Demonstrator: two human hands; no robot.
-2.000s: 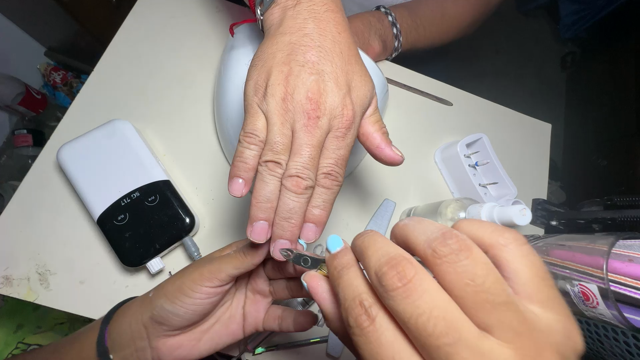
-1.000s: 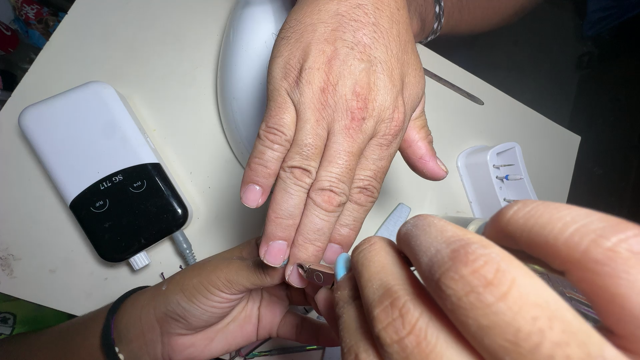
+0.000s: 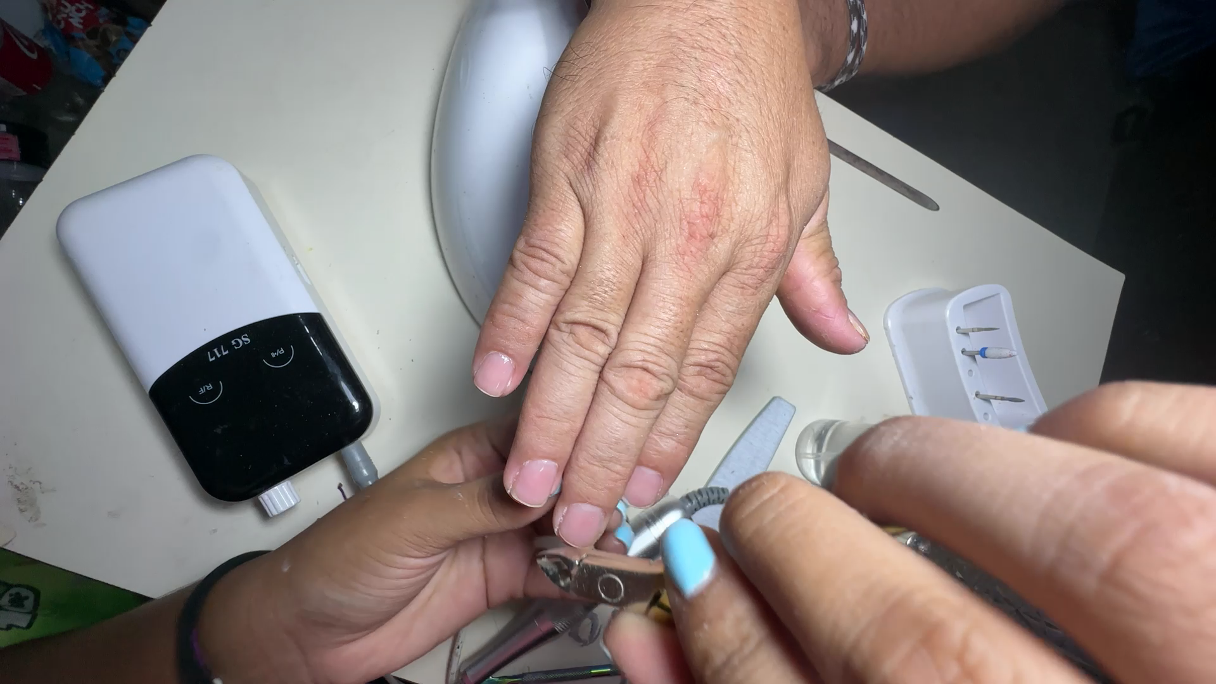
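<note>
Another person's hand [image 3: 684, 218] lies palm down, its fingers pointing toward me. Below it, my left hand [image 3: 408, 560] holds the fingertips of that hand, with my thumb near one nail; my fingers underneath are partly hidden. On the right, my right hand [image 3: 912, 570], with a light blue nail, grips metal cuticle nippers [image 3: 603, 578]. Their jaws are just below the other person's middle fingertip, and the handles are mostly hidden by my fingers. Behind the nippers shows a metal handpiece [image 3: 658, 525] with a ribbed cord end.
On the white table [image 3: 332, 123] are a white and black nail drill control box [image 3: 218, 332], a rounded white device [image 3: 489, 152], a grey nail file [image 3: 755, 442], a thin metal tool [image 3: 883, 176], a white holder with several drill bits [image 3: 936, 351] and a clear bottle [image 3: 826, 446].
The nippers' jaws, close against a fingertip one second ago, are now slightly below the fingertips. The view has moved closer since two seconds ago.
</note>
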